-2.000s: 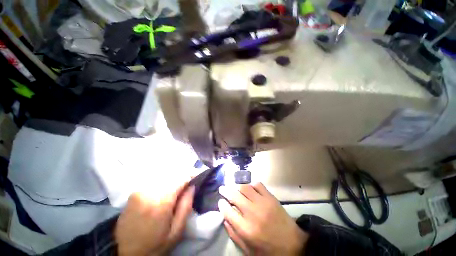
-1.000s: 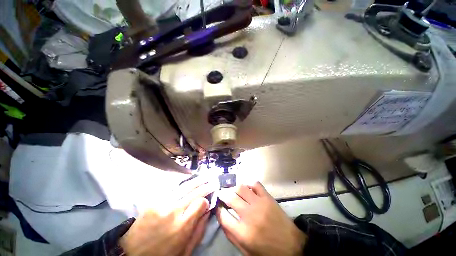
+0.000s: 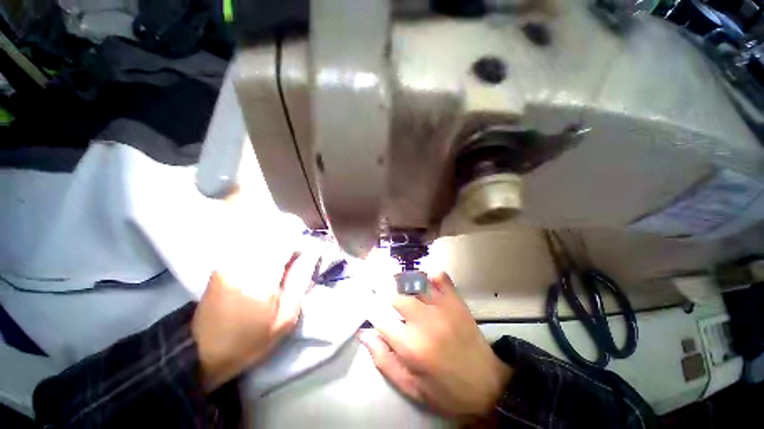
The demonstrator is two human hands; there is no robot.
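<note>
A pale grey-white cloth (image 3: 314, 339) lies under the needle area of a cream sewing machine (image 3: 356, 126) and spreads left. My left hand (image 3: 251, 314) lies on the cloth left of the needle, fingers towards a small dark piece (image 3: 331, 272) in the glare; its grip is washed out by light. My right hand (image 3: 436, 348) presses flat on the cloth's right edge, just in front of the small grey block (image 3: 411, 282) beside the presser foot. The needle tip is lost in the white glare.
Black scissors (image 3: 596, 314) with large loops lie on the bed to the right. A tension knob (image 3: 491, 198) juts from the machine head. Black and dark grey fabric (image 3: 126, 100) is heaped at the back left.
The view has moved closer to the machine head. My left hand has moved left, away from my right hand, and the pale cloth between them now shows spread out.
</note>
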